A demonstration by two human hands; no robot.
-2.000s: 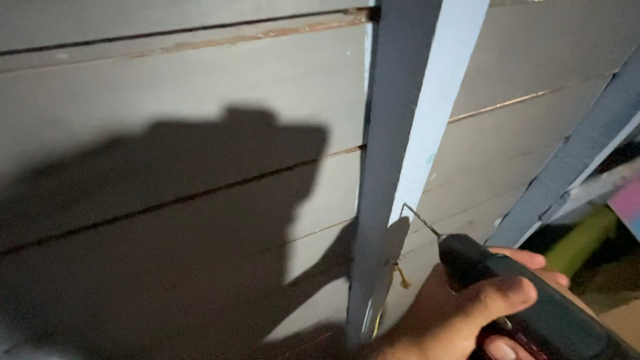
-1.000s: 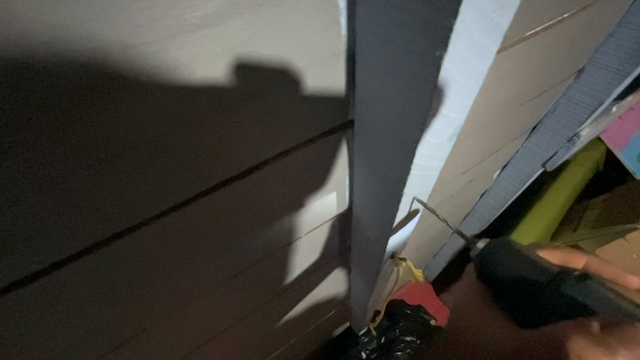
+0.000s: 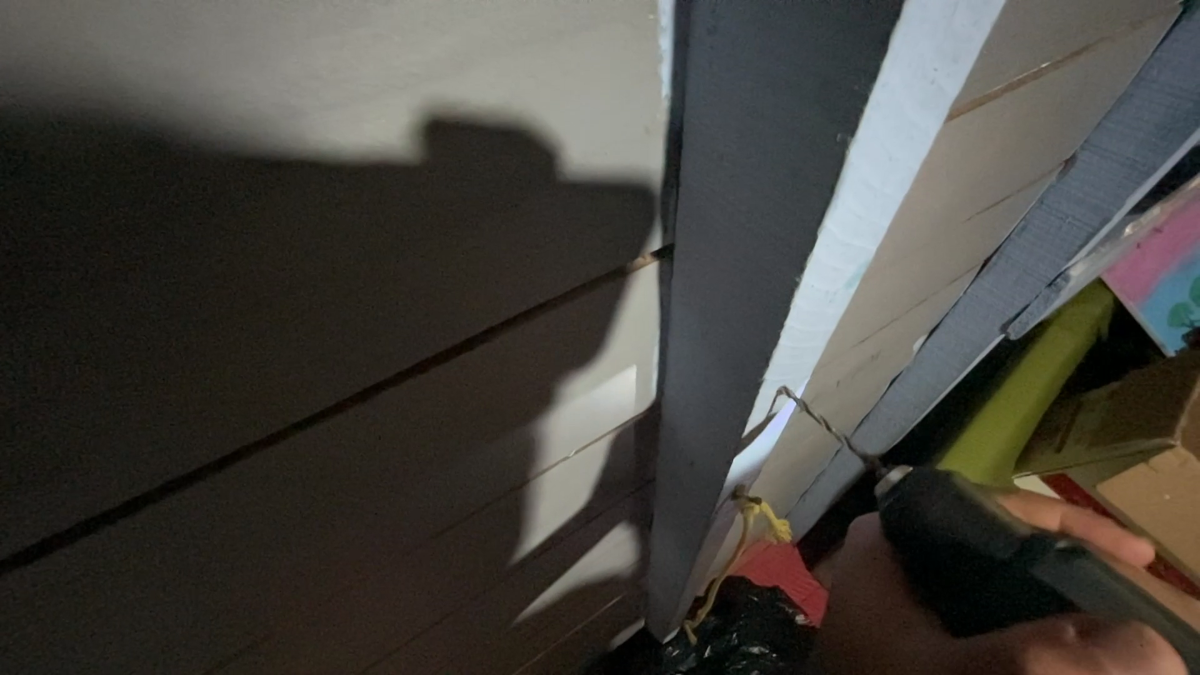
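Note:
My left hand (image 3: 891, 591) grips a black handheld power tool (image 3: 975, 544) at the lower right. Fingers at the tool's far side and rear look like my right hand (image 3: 1078, 525), also closed on it, though the overlap makes the hands hard to separate. A thin twisted metal shaft (image 3: 830, 431) extends from the tool's nose. Its bent tip is at the pale lit edge of a grey upright post (image 3: 750, 234); whether it touches is unclear. Below, a yellow cord (image 3: 750, 534) hangs by the post, near red material (image 3: 778, 572) and a black plastic bag (image 3: 759, 623).
Grey horizontal boards (image 3: 328, 309) form the wall, with a large dark shadow over them. A second grey post (image 3: 1059, 216) slants at the right. Behind it are a yellow-green tube-like object (image 3: 1031, 394), a cardboard box (image 3: 1116, 412) and a pink and blue panel (image 3: 1158, 253).
The view has shifted, showing more of the black bag and the box than two seconds ago. Both earlier frames also show the tool in hand, with its bent shaft at the post's edge.

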